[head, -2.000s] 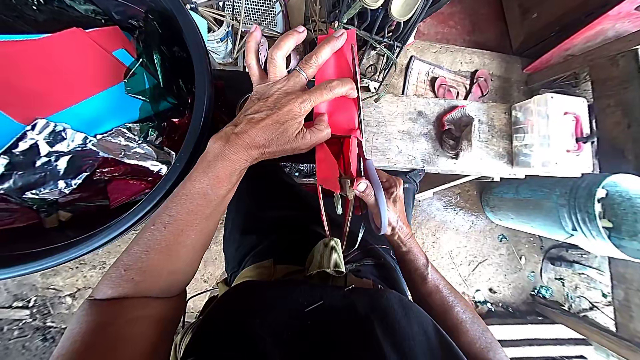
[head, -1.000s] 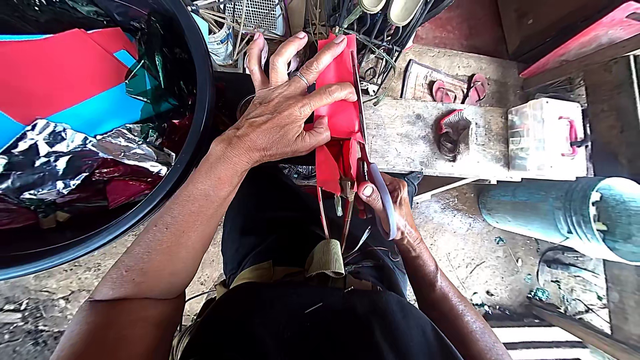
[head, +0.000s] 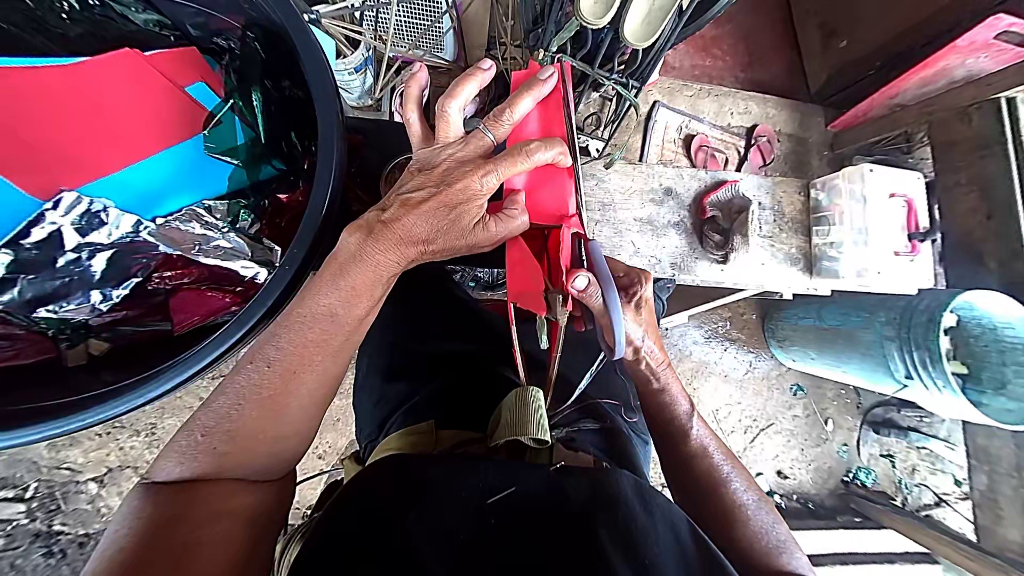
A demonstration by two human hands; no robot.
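Red sheet material, possibly paper or plastic, lies over thin strips that run lengthwise above my lap. My left hand rests on it from the left, its fingers spread and the index and thumb bent against the red surface. A ring is on one finger. My right hand grips the pale purple-grey handle of scissors at the right edge of the red piece, the thumb by the handle loop. The blades lie along that edge and are partly hidden. Below, thin strips reach down to a khaki webbing loop.
A large black basin at the left holds red and blue sheets and crumpled foil. On the right, a wooden bench bears a brush-like object and a clear plastic box. A blue bucket lies beside it, with pink flip-flops beyond.
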